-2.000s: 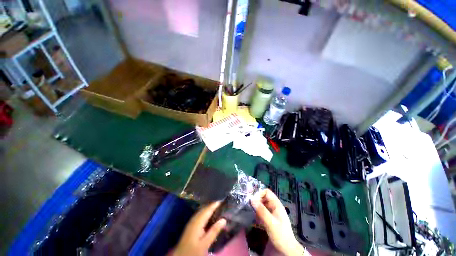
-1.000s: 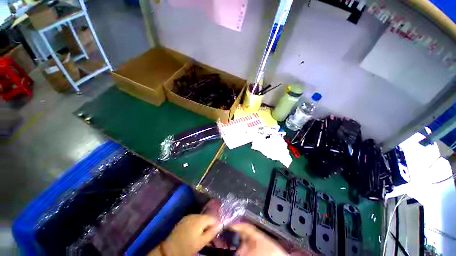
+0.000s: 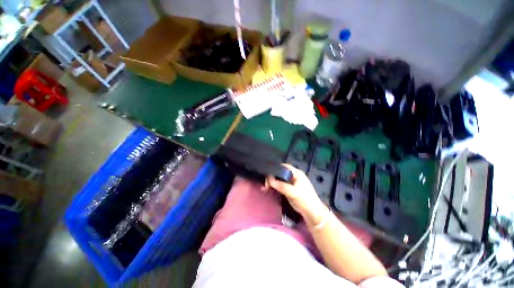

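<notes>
My right hand [image 3: 298,194] grips the near end of a long black housing [image 3: 253,156] at the mat's front edge. The housing slants up to the left, with its far end near the crate's rim. My left hand is not in view; a white and pink sleeve or garment fills the bottom middle. Four black front housings [image 3: 350,185] lie side by side on the green mat, right of my right hand. A housing in clear plastic [image 3: 208,111] lies further back on the left part of the mat.
A blue crate [image 3: 169,247] with bagged parts stands at lower left. Cardboard boxes [image 3: 248,76], a pen cup [image 3: 273,58], a green bottle [image 3: 313,53] and a clear bottle [image 3: 331,64] stand behind. Black parts [image 3: 383,101] are heaped back right; white wires [image 3: 462,264] lie lower right.
Both hands were together at the crinkled clear plastic; now only my right hand shows, on a bare-looking black housing. My left hand has left the picture. The view has shifted, showing more of the crate.
</notes>
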